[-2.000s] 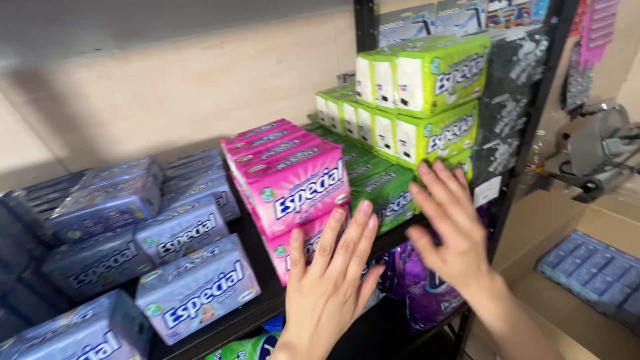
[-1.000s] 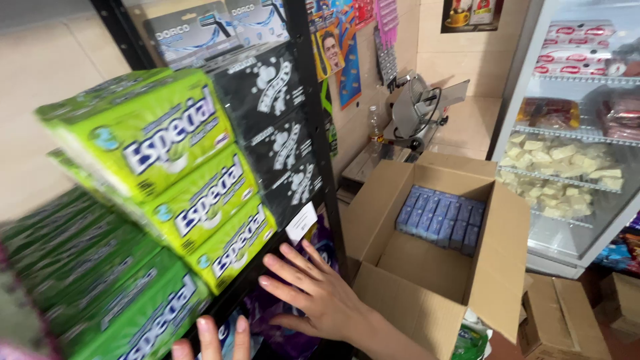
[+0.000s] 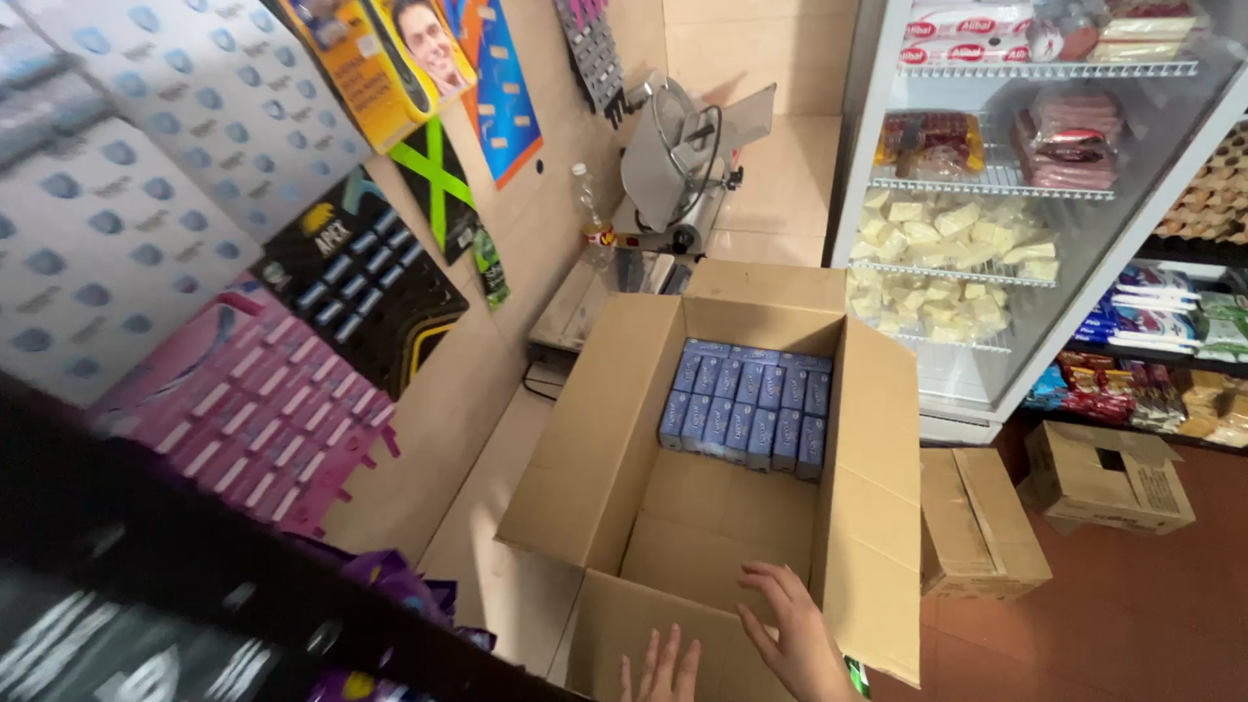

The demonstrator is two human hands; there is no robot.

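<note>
An open cardboard box stands in the middle of the view with its flaps folded out. Small blue cartons fill its far end in rows; bare cardboard shows at its near end. My right hand is over the near right corner of the box, fingers apart, holding nothing. My left hand is at the bottom edge of the view, in front of the near flap, with its fingers spread and nothing in them; its palm is cut off. Whether either hand touches the cardboard is unclear.
A glass-door fridge with cheese and meats stands at right. Two smaller cardboard boxes rest on the red floor. Behind the open box are a meat slicer and a plastic bottle. A dark shelf edge crosses the lower left.
The view has swung right, from the shelf of Especial packs to the open box. My hands, earlier beside those packs and the shelf edge, are now at the box's near end.
</note>
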